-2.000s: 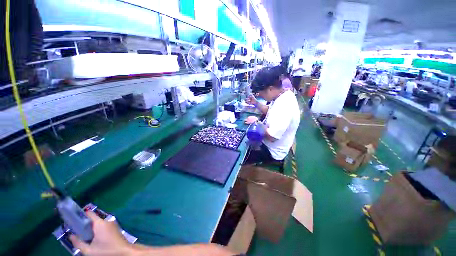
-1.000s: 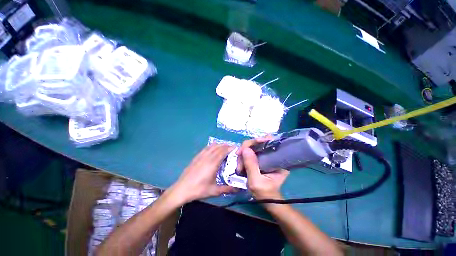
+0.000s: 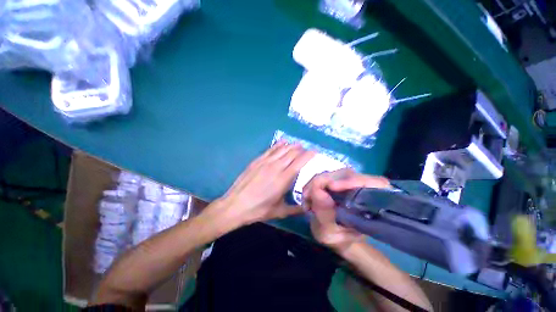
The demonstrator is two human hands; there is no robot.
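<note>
A white housing [image 3: 317, 169] lies on a clear plastic bag [image 3: 281, 138] near the bench's front edge. My left hand [image 3: 268, 183] holds the housing's left side, fingers spread over it. My right hand [image 3: 332, 201] is closed around the front of the grey electric screwdriver [image 3: 408, 225], which lies nearly level and points left at the housing. The driver's tip and the screws are hidden by my hands. The yellow cord end [image 3: 524, 241] is blurred at the driver's rear.
White pieces with thin rods [image 3: 341, 85] lie just beyond the housing. Bagged frames [image 3: 91, 85] are heaped at upper left. A black-and-silver screw feeder [image 3: 481, 140] stands at right. A cardboard box of small white parts [image 3: 140, 213] is below the bench edge at left.
Since one second ago the view has moved closer and shifted. Both hands are still at the housing. The driver's rear has swung down to the right; two seconds ago my right hand held it over the feeder.
</note>
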